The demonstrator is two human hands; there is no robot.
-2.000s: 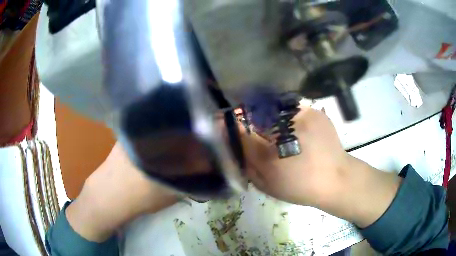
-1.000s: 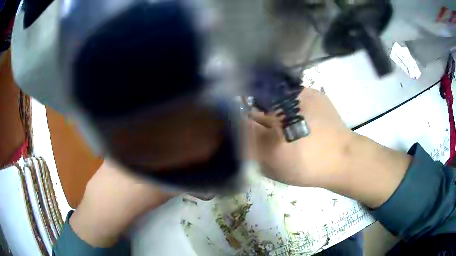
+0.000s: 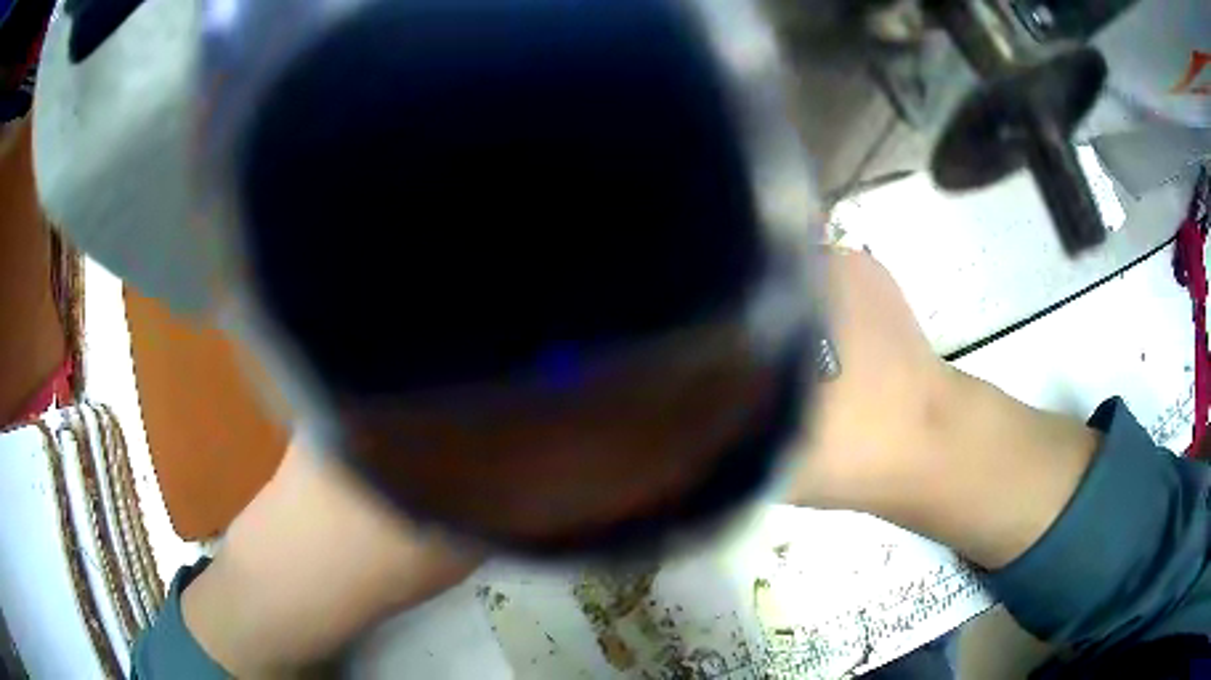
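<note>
A shiny curved metal guard [image 3: 531, 266] looms close to the camera and covers the middle of the view. My left hand [image 3: 345, 545] comes in from the lower left and my right hand [image 3: 877, 399] from the right. The fingers of both hands are hidden behind the guard, so I cannot tell what they hold. A brown leather panel [image 3: 199, 412] lies left of the machine head, behind my left hand, partly hidden. The machine head's left end [image 3: 120, 173] is pale and rounded.
Waiting panels [image 3: 60, 531] with fuzzy brown edges stand at the left, darker brown panels [image 3: 24, 306] behind them. The stained white table [image 3: 717, 598] has ruler marks along its front edge. Red-handled snips [image 3: 1195, 292] lie at the far right. A tension disc [image 3: 1020, 117] hangs upper right.
The view has shifted, so the guard now covers more of the middle and hides most of the tension spring. Both hands stay in about the same place.
</note>
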